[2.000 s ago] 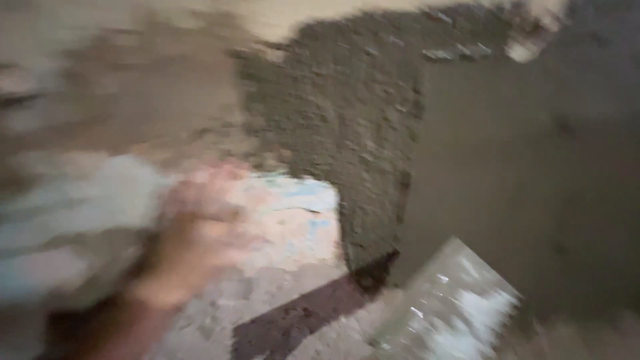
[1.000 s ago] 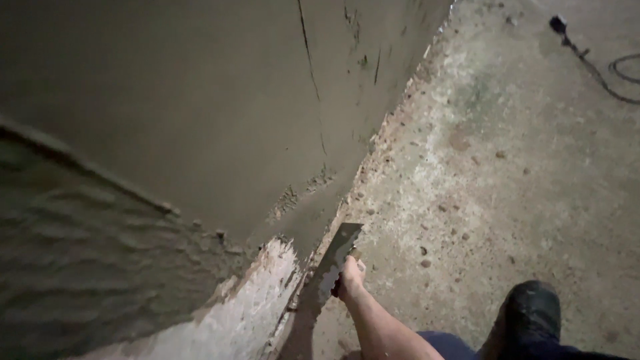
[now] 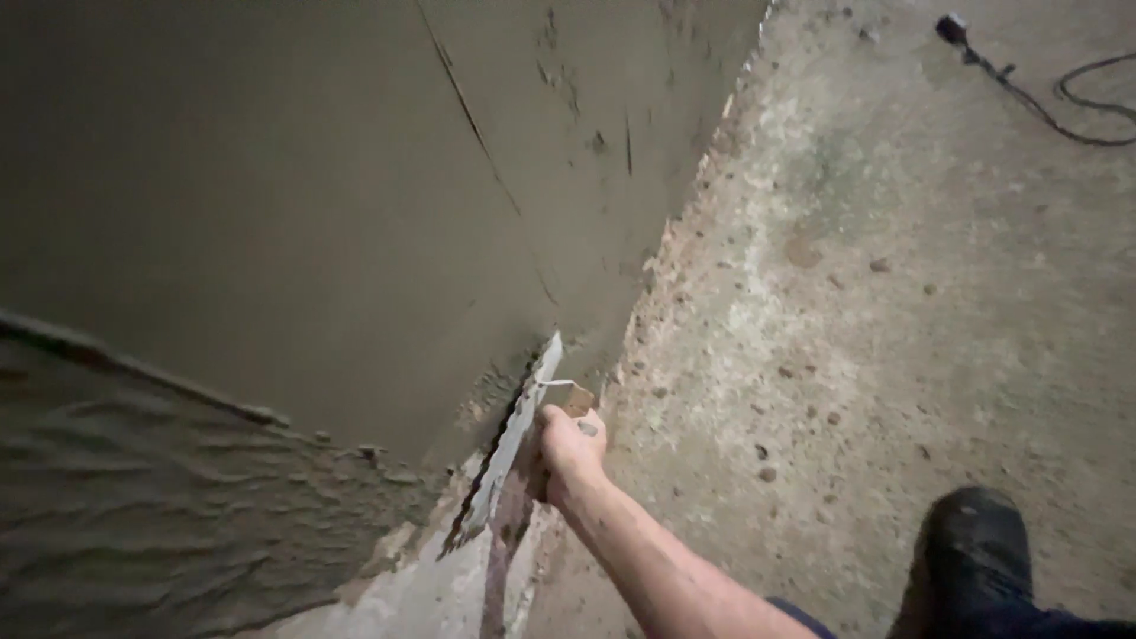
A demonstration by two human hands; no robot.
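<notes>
My right hand [image 3: 572, 444] is closed around the handle of a plastering trowel [image 3: 510, 453], low at the foot of the wall. The trowel's long metal blade lies against the wall, with dark wet mortar along its left edge. Smooth grey wet plaster [image 3: 293, 204] covers the wall above it, marked by a long thin scratch and several small gouges. At lower left the plaster [image 3: 160, 497] is rough and ridged. A pale uncoated strip [image 3: 399, 595] shows beneath the blade. My left hand is out of view.
A rough concrete floor [image 3: 825, 355] with scattered crumbs runs along the wall's base at right. My dark boot [image 3: 976, 541] stands at lower right. A black cable with a plug [image 3: 951, 31] lies on the floor at upper right.
The view has swung from another part of the wall to its base since the first frame. In the last second the trowel has moved from the wall's bottom edge onto the plaster.
</notes>
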